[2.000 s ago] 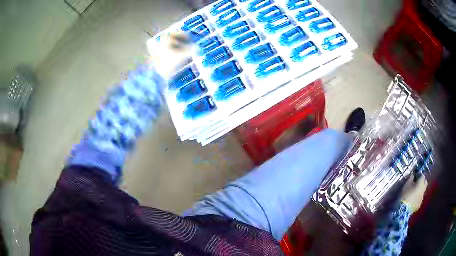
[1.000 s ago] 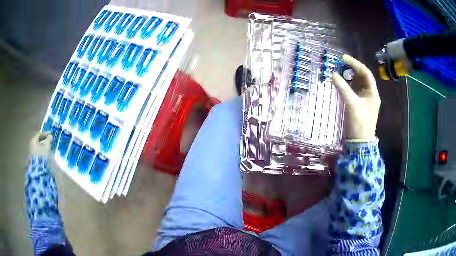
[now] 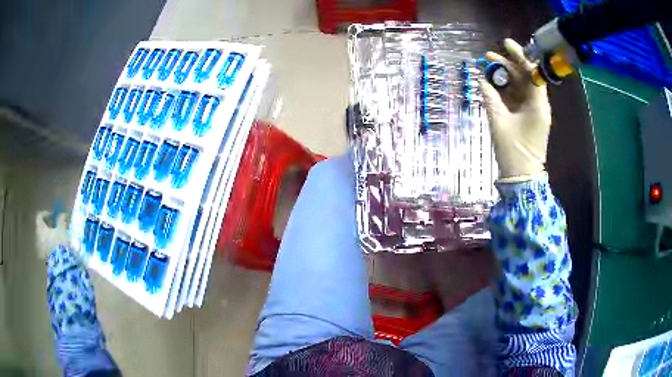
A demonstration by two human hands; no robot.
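My gloved left hand [image 3: 53, 234] is at the far left, just off the left edge of the white foam tray [image 3: 171, 298]. It is small and blurred, with a bit of a blue housing [image 3: 57, 213] showing at its fingertips. Rows of translucent blue housings [image 3: 168, 158] lie in the tray's pockets. My gloved right hand [image 3: 520, 110] pinches a small dark round insert with a blue rim [image 3: 497, 74] above the right side of the clear blister tray [image 3: 377, 221], beside the yellow-ended nozzle [image 3: 553, 68]. Two narrow columns of small blue-dark parts [image 3: 425, 96] lie in the clear tray.
Red stools show beside the foam tray [image 3: 258, 191], at the top [image 3: 366, 13] and below the clear tray [image 3: 405, 309]. A black hose [image 3: 619, 33] reaches in from the upper right over a blue plastic tray [image 3: 634, 70]. A control box [image 3: 659, 158] sits on the green bench [image 3: 623, 294].
My left hand has moved slightly left, off the foam tray's edge, with blue at its fingertips. My right hand has moved up and slightly left with the insert, closer to the nozzle.
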